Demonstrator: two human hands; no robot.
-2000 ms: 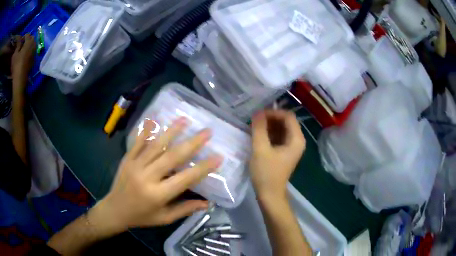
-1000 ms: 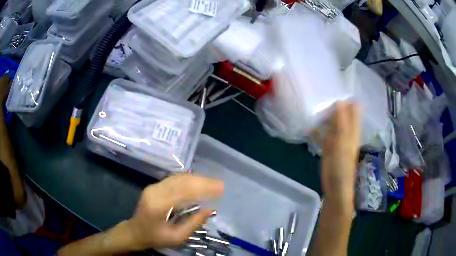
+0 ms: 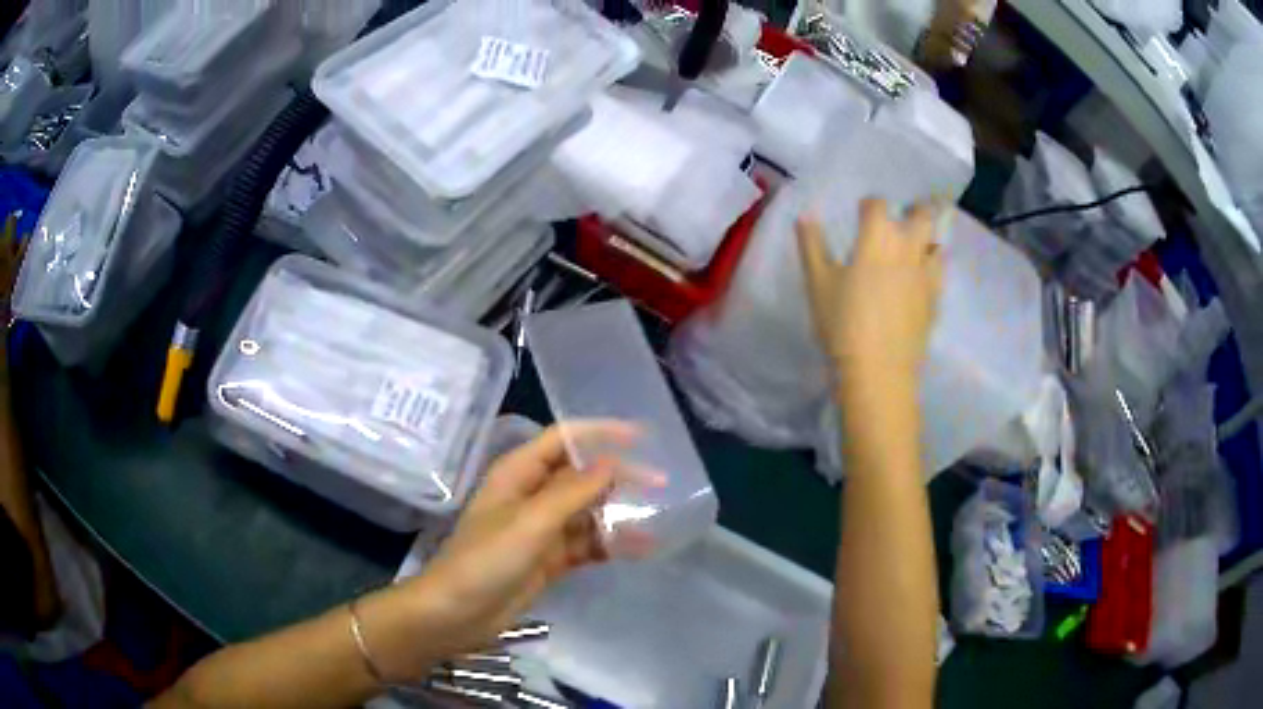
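Observation:
A narrow frosted plastic tub stands tilted over the upper left edge of the whitish parts tray. My left hand is at its lower end, fingers around its side and partly seen through the plastic. My right hand is over the pile of larger frosted tubs, fingers spread on or just above one; contact is hard to tell. Silver metal cylinders lie in the tray below my left wrist, cut off by the lower edge; a few more lie at its right.
A lidded, labelled plastic box sits left of the tray. Stacked lidded boxes stand behind it. A red bin is behind the tray. A yellow-handled tool and ribbed black hose are at left. Bagged parts lie far right.
My left hand has moved up from the cylinders in the tray and taken hold of a frosted tub. My right hand has moved up and slightly left onto the tub pile. The view has shifted slightly.

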